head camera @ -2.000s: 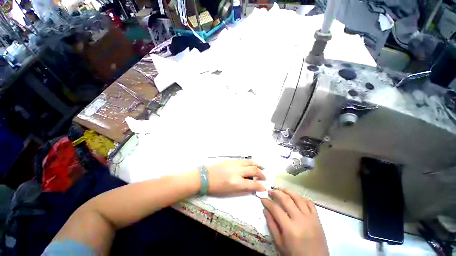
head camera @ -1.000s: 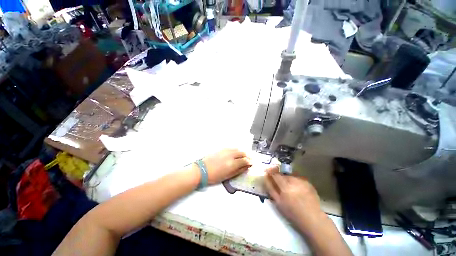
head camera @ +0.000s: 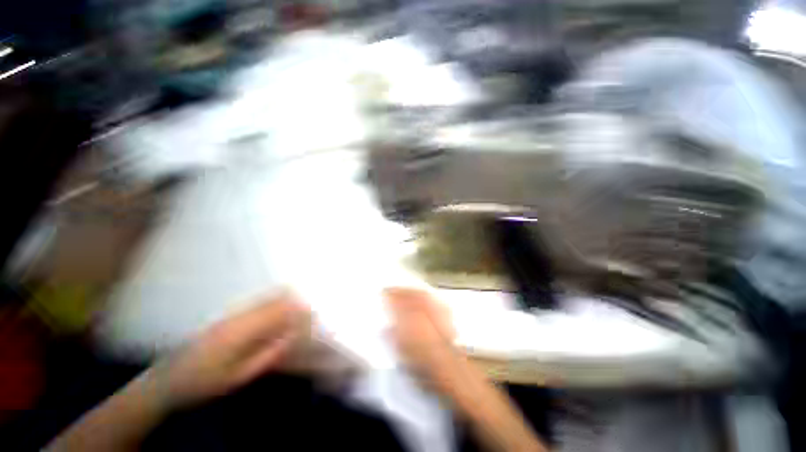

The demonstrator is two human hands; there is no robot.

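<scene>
The view is strongly blurred. White cloth (head camera: 309, 212) spreads from the back of the table to its front edge, and a white strip (head camera: 402, 410) hangs over that edge between my hands. My left hand (head camera: 243, 344) is at the cloth's front left, its fingers pointing right; its grip cannot be made out. My right hand (head camera: 420, 327) lies on the cloth's right side near the front edge; blur hides whether its fingers pinch the cloth. The sewing machine (head camera: 495, 177) stands to the right, its needle area too blurred to make out.
A dark phone (head camera: 523, 263) is on the machine bed. The table's front edge (head camera: 610, 371) runs to the right. Brown cardboard (head camera: 97, 229) is at the left, with a yellow bag (head camera: 66, 305) and a red bag (head camera: 19, 366) beside it. A pale blue-white mass (head camera: 707, 97) is behind the machine.
The view has swung right and blurred. Both hands have left the needle area and are farther apart at the front edge. White cloth now hangs between them.
</scene>
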